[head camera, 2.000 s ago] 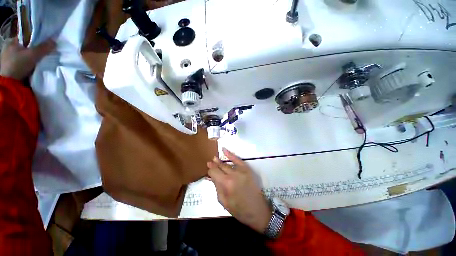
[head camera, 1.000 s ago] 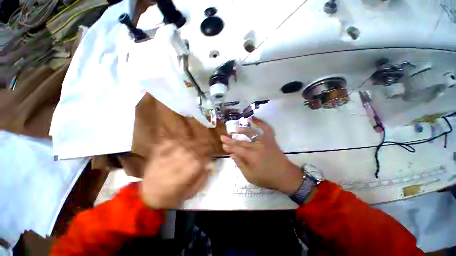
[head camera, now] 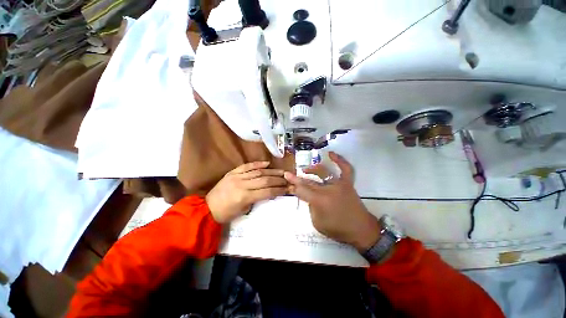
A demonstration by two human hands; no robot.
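A brown panel (head camera: 214,146) with a white side (head camera: 139,102) lies under the sewing machine head (head camera: 229,74). Its brown edge is at the presser foot and needle area (head camera: 284,144). My left hand (head camera: 245,189) lies flat on the brown panel in front of the foot, fingers pointing right. My right hand (head camera: 335,202) is at the panel's right edge, its fingertips touching the edge beside my left fingertips. Its other fingers are spread near the white knob of the guide. The edge under my fingers is partly hidden.
Pink thread snips (head camera: 473,160) with a dark cord lie on the machine bed at right. Beige-grey strap bundles (head camera: 56,37) are at the upper left. White and brown panels (head camera: 43,192) hang or lie at the left. A printed ruler runs along the table's front edge (head camera: 434,254).
My left hand has come from the white side at far left to the brown panel near the foot. The white side has swung out flat at left. My right hand remains by the foot.
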